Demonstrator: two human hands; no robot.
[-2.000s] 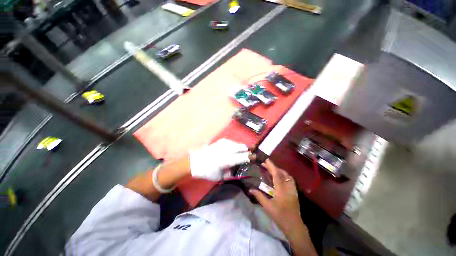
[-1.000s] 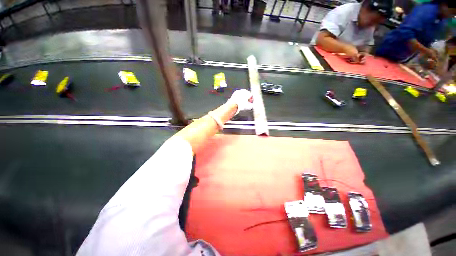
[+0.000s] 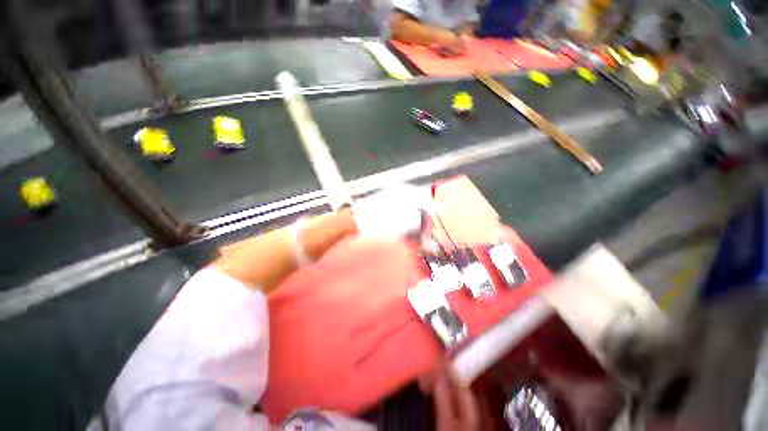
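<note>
Several wired modules [image 3: 438, 311] lie in a group on the right part of the red mat [image 3: 337, 328], with thin leads. My left hand [image 3: 392, 215], in a white glove, is over the mat's far edge, just left of and beyond the group. It is blurred, with the dark edge of a wired module [image 3: 418, 222] at its fingertips. My right hand [image 3: 452, 400], bare and blurred, is at the bottom by the pale strip; its fingers show partly and its grip is unclear. Another module [image 3: 530, 410] lies on the dark red fixture plate [image 3: 552, 353], cut off by the bottom edge.
A pale divider bar [image 3: 312, 139] and a brown one [image 3: 543, 126] cross the green belt. Yellow-wrapped parts [image 3: 228, 132] and a dark module [image 3: 428, 119] lie on it. A brown post [image 3: 101, 160] stands left. A person's arm [image 3: 425, 34] is over a farther red mat.
My left hand has come back from the belt to the mat. The module beside the pale bar is gone from the belt. My right hand and the fixture plate have come into view as the view turned.
</note>
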